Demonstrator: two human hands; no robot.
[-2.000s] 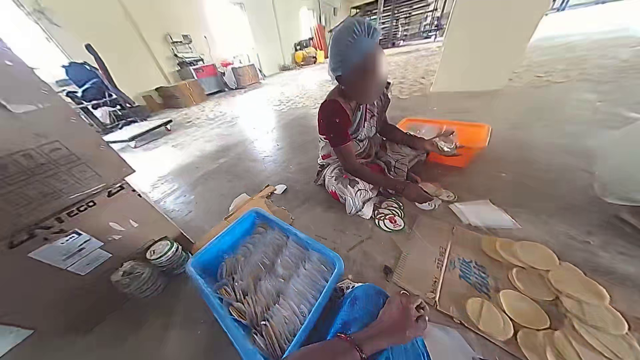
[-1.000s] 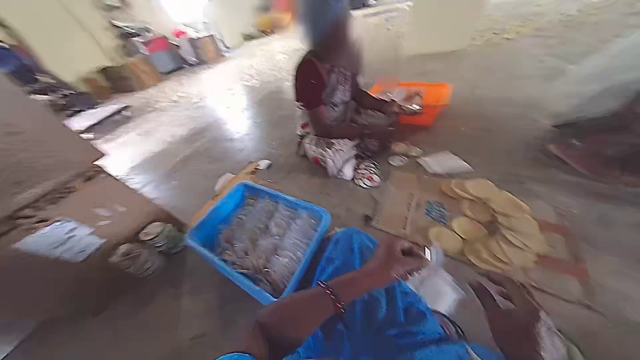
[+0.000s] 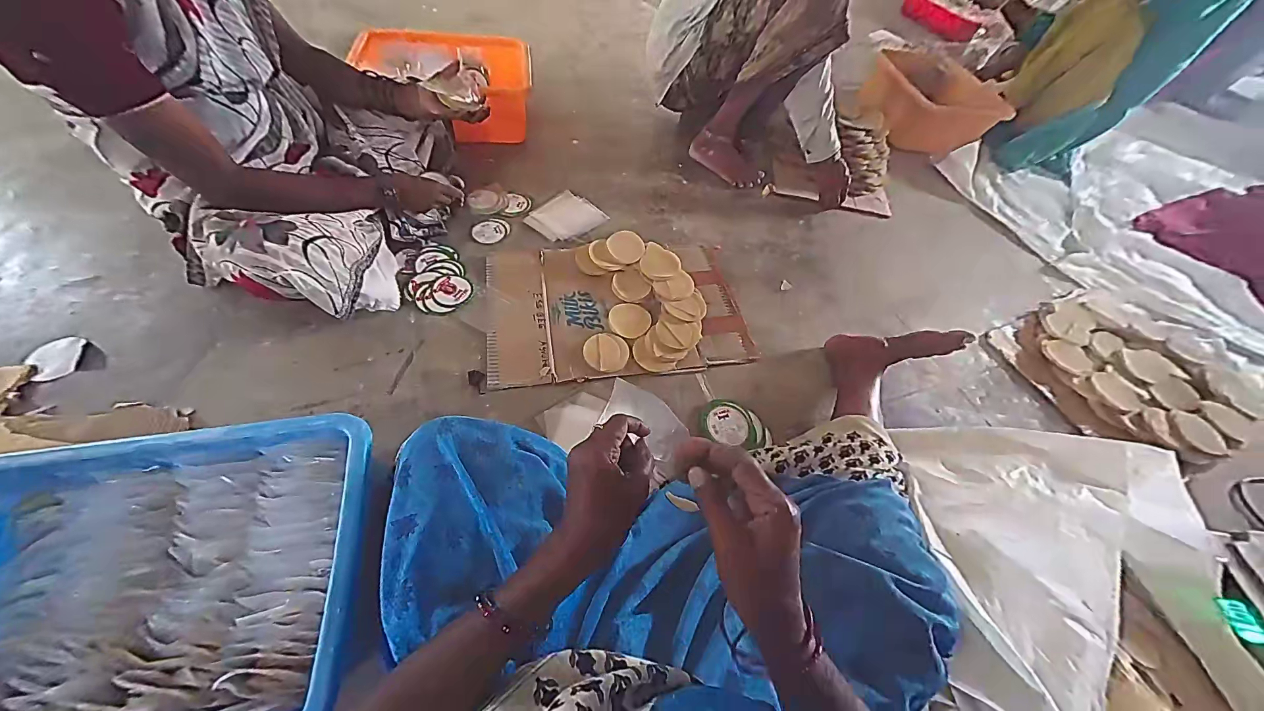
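Over the blue cloth (image 3: 474, 513) on my lap, my left hand (image 3: 612, 474) pinches a thin clear plastic bag (image 3: 647, 420). My right hand (image 3: 746, 513) is at the bag's right edge with thumb and forefinger closed on it. A small yellowish piece (image 3: 681, 502) shows between the hands; what it belongs to is unclear. Beyond them, pale round discs (image 3: 628, 321) lie overlapping on a flattened cardboard sheet (image 3: 515, 326). Round green-edged labels (image 3: 728, 425) lie just past my right hand, and more clear bags (image 3: 573, 420) lie past my left.
A blue crate (image 3: 355, 494) of packed clear bags stands at left. A co-worker (image 3: 296, 188) sits beside an orange tub (image 3: 509, 89), labels (image 3: 439, 281) and bags (image 3: 566, 215). Another person crouches (image 3: 750, 59) beyond. More discs (image 3: 1150, 365) lie at right, near white sheeting (image 3: 1017, 533).
The view has swung far to the right and down. My right hand has come in to meet my left at the bag; one second ago they were apart.
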